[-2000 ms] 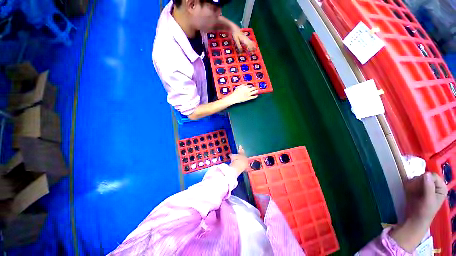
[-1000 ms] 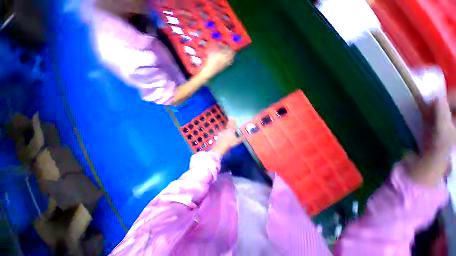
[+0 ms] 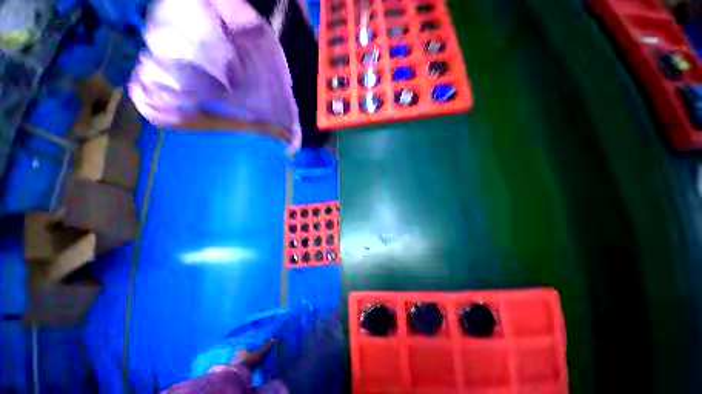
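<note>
The large red sorting tray lies on the green bench in front of me, cut off by the bottom edge. Three dark round watch bodies sit in the left three pockets of its far row; the fourth pocket is empty. A small-pocket red tray full of watch bodies shows lower down, left of the bench edge. My left hand is low at the bottom left, small and blurred, away from both trays; its grip cannot be made out. My right hand is not in view.
Another red tray full of watch bodies, some with blue screens, is at the far end beside a person's pink sleeve. A blue stool is near my left hand. A red parts bin is far right; cardboard boxes are left.
The view has turned and shifted. My left hand has moved back from beside the two trays to the bottom left. My right hand has left the picture. The three watch bodies remain in their row.
</note>
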